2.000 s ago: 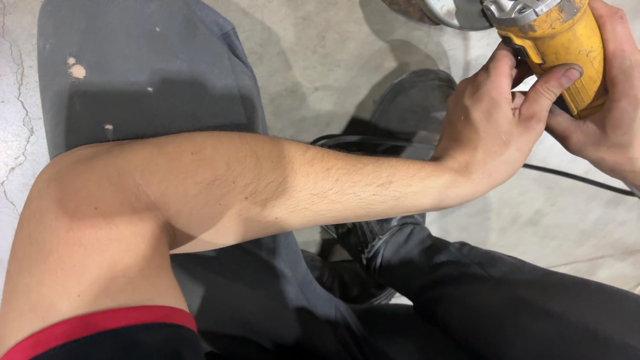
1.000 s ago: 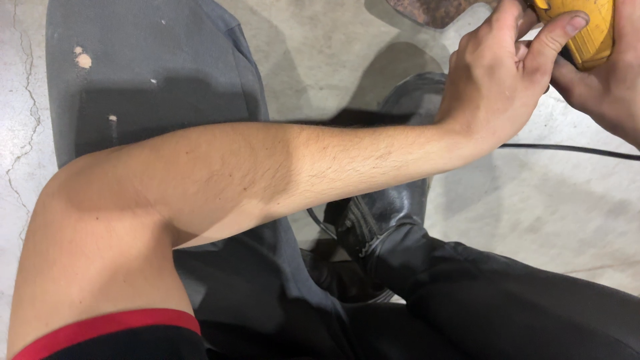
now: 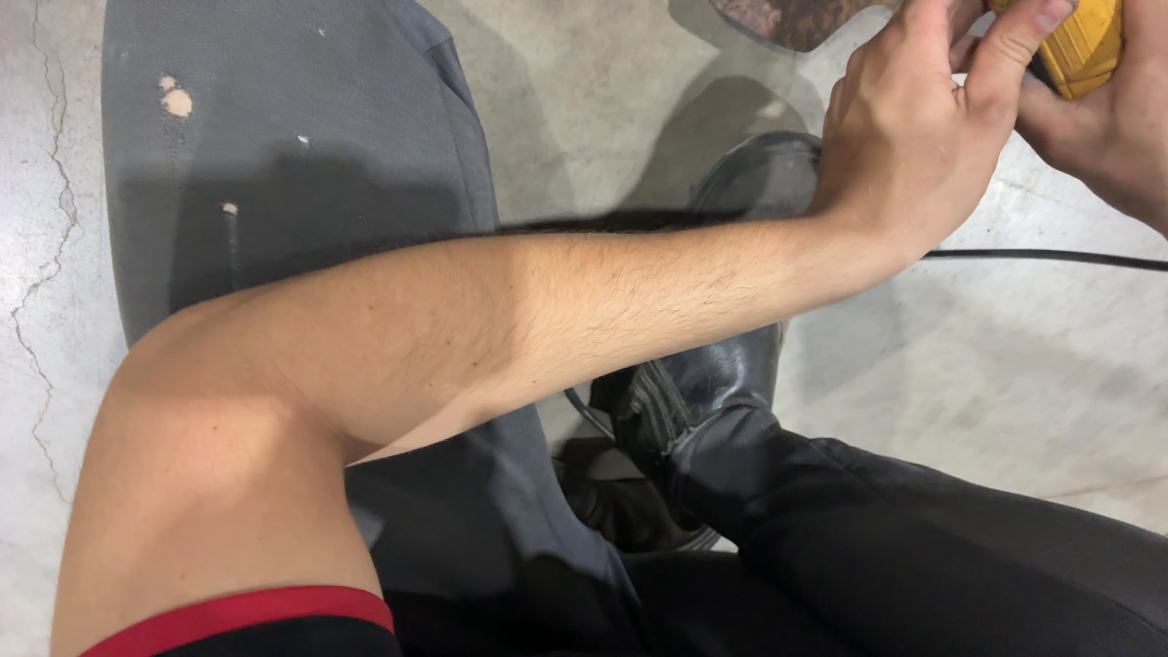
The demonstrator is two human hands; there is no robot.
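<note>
At the top right edge is the yellow housing of a power tool, an angle grinder (image 3: 1086,50), cut off by the frame. My left hand (image 3: 922,119) has its thumb over the near side of the housing, its fingers partly hidden behind. My right hand (image 3: 1100,137) holds the same housing from the right and below, running out of view. The tool's metal head is out of view now. My left forearm crosses the frame, with the elbow bent above a grey trouser leg (image 3: 301,128).
A rusty brown metal piece (image 3: 798,20) with a curved edge lies at the top. A black cable (image 3: 1049,258) runs to the right edge. Black leather boots (image 3: 721,374) and a dark trouser leg (image 3: 912,520) rest over the cracked concrete floor (image 3: 55,301).
The grinder and both hands have moved up in the view. The metal head seen two seconds ago has left the frame, and more of the rusty piece's dark surface shows than then.
</note>
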